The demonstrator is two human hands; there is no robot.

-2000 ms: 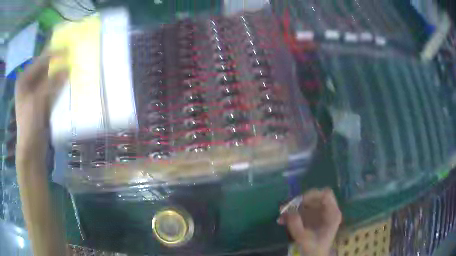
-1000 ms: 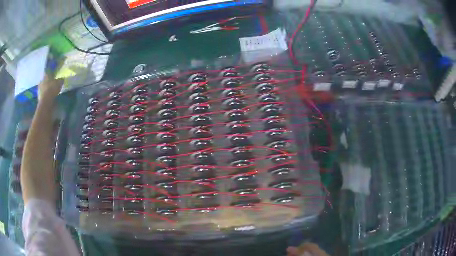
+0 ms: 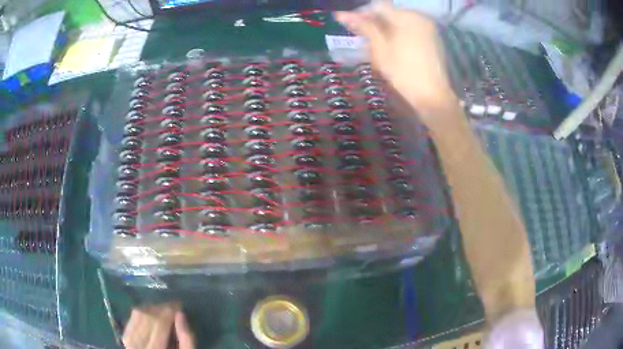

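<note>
A filled clear blister tray point(image 3: 273, 255) lies in front of me, with rows of dark round wired parts point(image 3: 300, 146) and thin red leads across them. My right hand point(image 3: 399, 51) reaches over the tray's far right corner, fingertips near a small red item point(image 3: 311, 19); whether it holds anything is unclear. My left hand point(image 3: 158, 328) is low at the left, in front of the tray's near edge, blurred and cut off by the bottom edge; its hold cannot be told. A brass-ringed round stand point(image 3: 280, 322) is right of it.
Another filled tray point(image 3: 34, 177) is at the left. An empty-looking tray point(image 3: 546, 198) and a tray with white labels point(image 3: 502, 85) are at the right. The yellow label sheet point(image 3: 83, 58) lies back left. A screen's edge point(image 3: 198, 3) is at the top. A perforated board point(image 3: 461, 342) shows below.
My left hand has left the yellow sheet and come down to the near edge. My right hand has moved from the bottom to the far side. The view has shifted.
</note>
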